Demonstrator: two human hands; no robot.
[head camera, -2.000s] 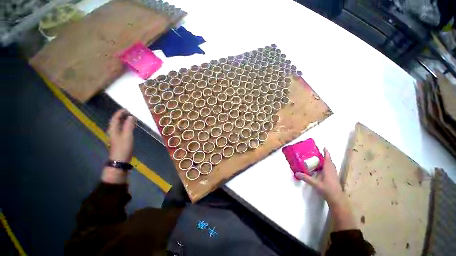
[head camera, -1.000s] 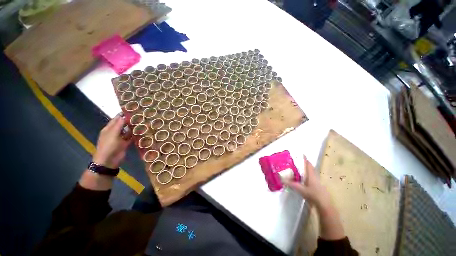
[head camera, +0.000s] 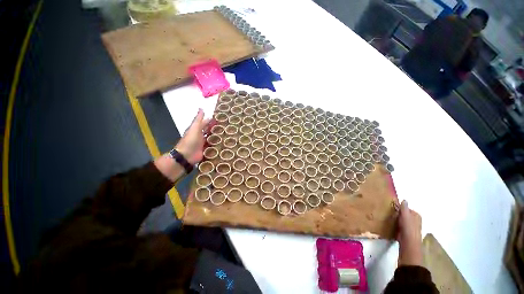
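Note:
A wooden board (head camera: 270, 221) lies in front of me, mostly covered with close rows of small beige-grey rings (head camera: 267, 155); a bare strip shows along its near side and right corner. My left hand (head camera: 195, 138) is at the board's left edge, fingers against the edge. My right hand (head camera: 408, 221) grips the board's right edge near its near corner. A pink tray (head camera: 327, 264) with a pale cylindrical piece in it lies on the table just below the board's near edge. The fingers of both hands are partly hidden at the edges.
A second board (head camera: 166, 49) with rings along its far side lies at the upper left, overhanging the white table (head camera: 322, 46). Another pink tray (head camera: 210, 77) and a blue cloth (head camera: 255, 73) are beside it. A pale board (head camera: 439, 264) is at lower right. A person (head camera: 445, 51) is beyond the table.
My right hand has left the near pink tray and taken the board's right edge. The ring board has turned clockwise, its near edge now more level. The view has shifted, and a person shows at upper right.

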